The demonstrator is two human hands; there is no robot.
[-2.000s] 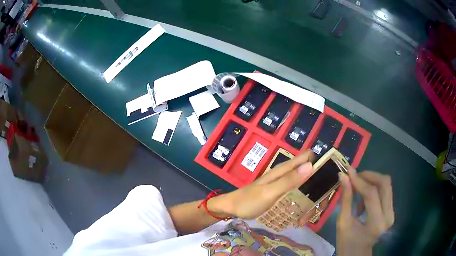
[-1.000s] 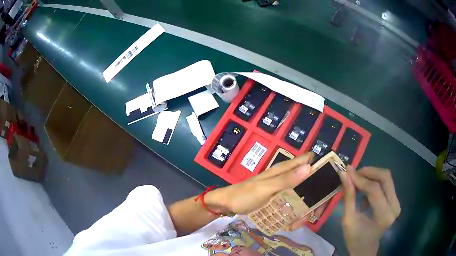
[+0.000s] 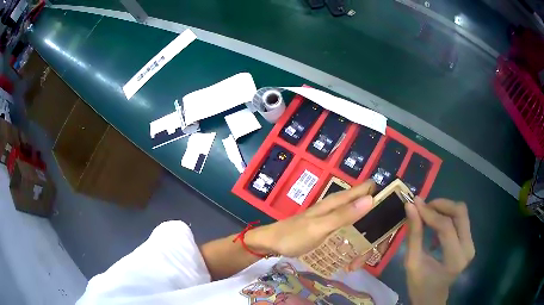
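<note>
My left hand (image 3: 310,229) holds a gold keypad phone (image 3: 341,250), face up and tilted, its dark screen end toward the upper right, over the red tray (image 3: 275,209). My right hand (image 3: 438,238) pinches a thin silver tool (image 3: 407,196), likely tweezers, its tip at the top of the screen end. The tray holds several black phone backs (image 3: 271,171) with white labels. One pocket has only a barcode label (image 3: 303,187). Another gold phone (image 3: 334,188) lies in the tray, partly hidden by my left hand.
A label roll (image 3: 272,106) stands beside the tray, its white strip (image 3: 346,107) over the tray's back edge. White paper pieces (image 3: 198,151) and a marked strip (image 3: 160,63) lie left. Cardboard boxes (image 3: 98,155) are on the floor. A pink basket (image 3: 525,104) is at right.
The held phone has tilted and shifted slightly under my hands. The silver tool shows more clearly between my right fingertips. Dark items on the far bench have moved, with more showing at the top edge.
</note>
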